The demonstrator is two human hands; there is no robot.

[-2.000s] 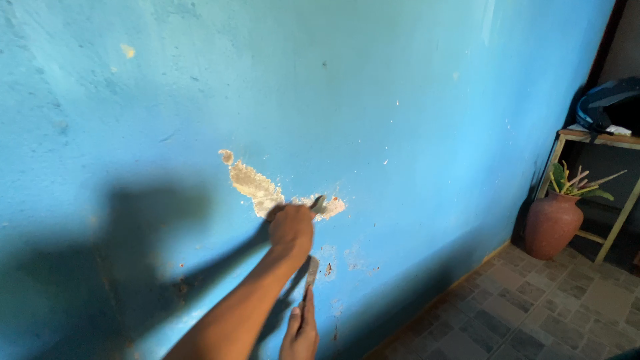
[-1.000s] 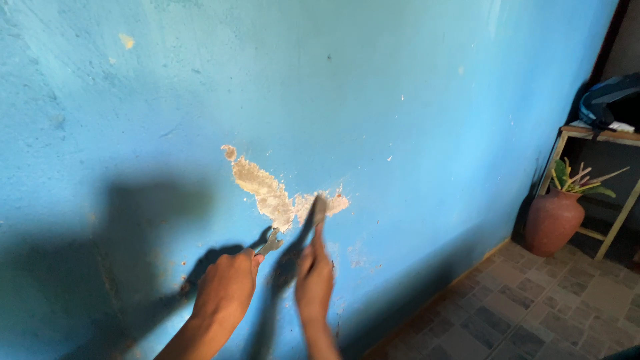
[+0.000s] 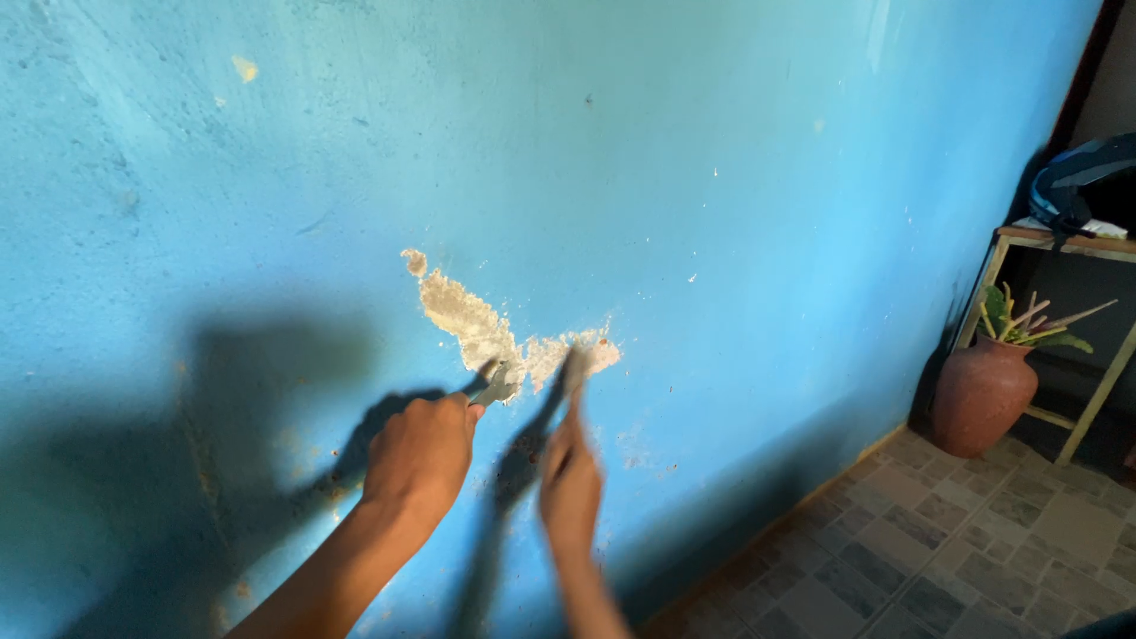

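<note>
My left hand (image 3: 419,453) is closed around the handle of a metal scraper (image 3: 500,383), whose blade lies at the lower end of a bare patch (image 3: 466,315) in the painted blue wall (image 3: 621,177). To its right, my right hand (image 3: 571,484) grips a narrow tool (image 3: 577,364) by its handle. That tool is blurred, its kind cannot be told, and its tip is over the right part of the bare area. Rough plaster shows where the paint is gone.
At the right, a clay vase (image 3: 985,395) with plant stems stands on the tiled floor (image 3: 932,541). Behind it is a wooden table (image 3: 1065,240) with a dark and blue bag (image 3: 1065,191) on top. Shadows of my arms fall across the wall.
Two seconds ago my left hand was higher, over the middle of the bare area, with my right hand low beneath it. Now they are side by side, the right tool raised to the patch.
</note>
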